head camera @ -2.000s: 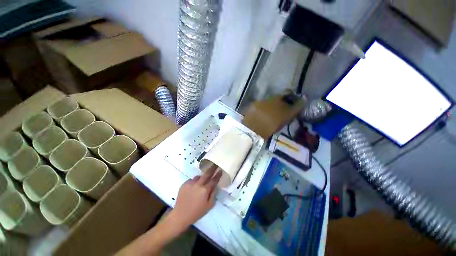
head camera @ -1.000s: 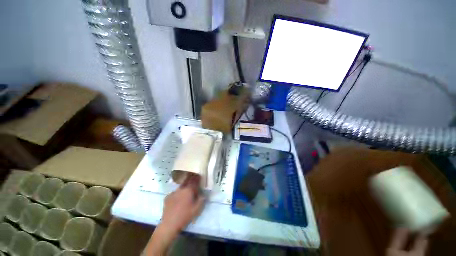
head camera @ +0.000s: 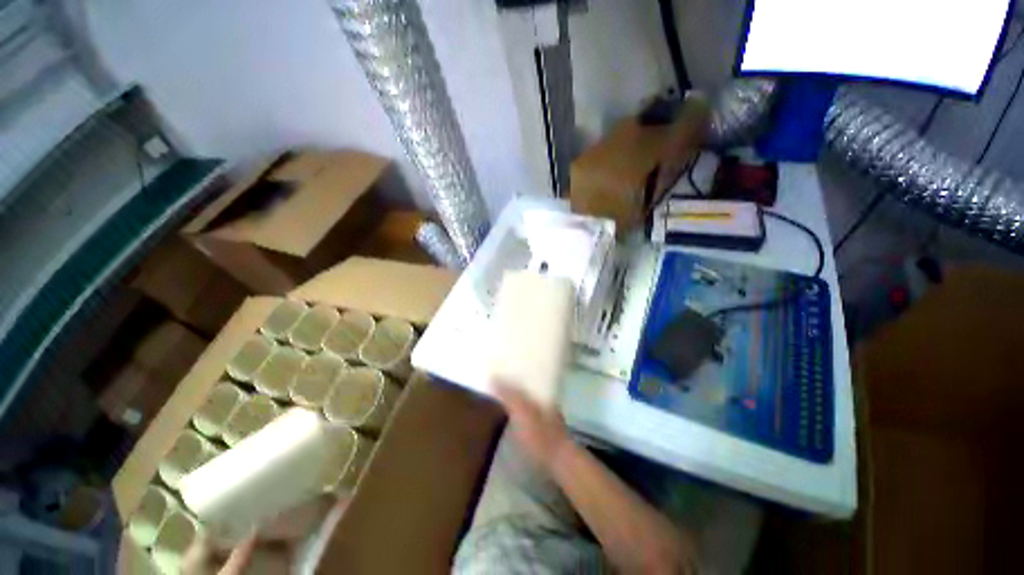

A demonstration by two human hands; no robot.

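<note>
My left hand point(head camera: 230, 555), cut off by the bottom edge, holds a cream container point(head camera: 256, 466) tilted above the open carton point(head camera: 387, 494). The carton holds rows of upright cream containers point(head camera: 357, 395) with open ends up. My right hand point(head camera: 535, 425) grips the near end of another cream container point(head camera: 535, 337), just in front of the white fixture point(head camera: 595, 253) on the white worktable point(head camera: 477, 326). The fixture appears empty, though the container hides part of it. Both hands are somewhat blurred.
A blue mat point(head camera: 752, 388) with a black block point(head camera: 683, 343) lies on the table's right side. A small brown box point(head camera: 623, 169) stands behind the fixture. A silver duct point(head camera: 416, 124) hangs behind. An open carton point(head camera: 938, 416) stands at right.
The container on the fixture has been taken off and my left hand has moved to the left carton. My right hand has brought its container from the right to the fixture. The view has shifted.
</note>
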